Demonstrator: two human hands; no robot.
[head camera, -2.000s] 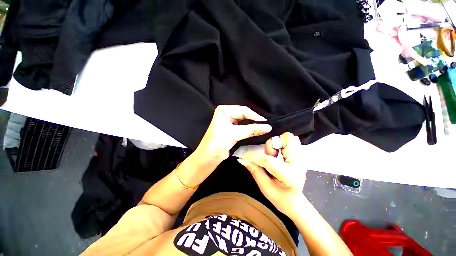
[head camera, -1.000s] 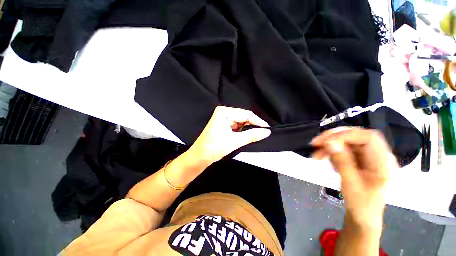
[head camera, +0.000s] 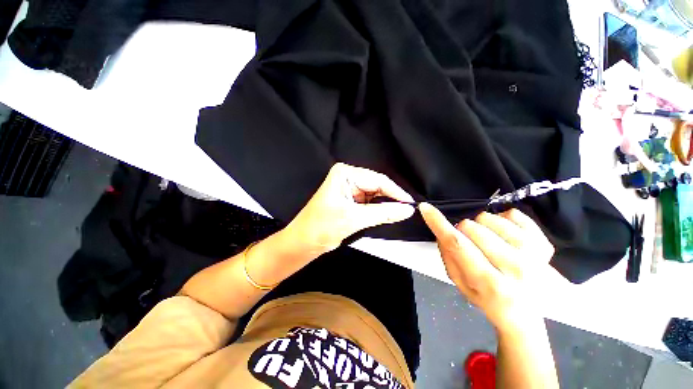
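Observation:
The large black garment (head camera: 425, 99) lies in folds over the white table. Its folded edge (head camera: 456, 203) runs along the near side. My left hand (head camera: 353, 199) pinches this edge between thumb and fingers. My right hand (head camera: 486, 251) is just right of it, its index fingertip touching the edge beside my left fingertips, the other fingers curled. No needle or thread can be made out. A thin white-and-grey patterned strip (head camera: 536, 190) lies at the right end of the folded edge, just beyond my right hand.
Black snips or tweezers (head camera: 635, 249) and a green box (head camera: 676, 220) lie on the table (head camera: 182, 68) at right. A phone (head camera: 620, 45) and small clutter are behind. A black crate (head camera: 30, 156), black cloth heap (head camera: 129, 258) and red object (head camera: 481, 369) are below.
My right hand has come back left from its blurred, raised position to the folded edge beside my left fingertips. My left hand keeps its pinch. The view has shifted, bringing the phone into sight.

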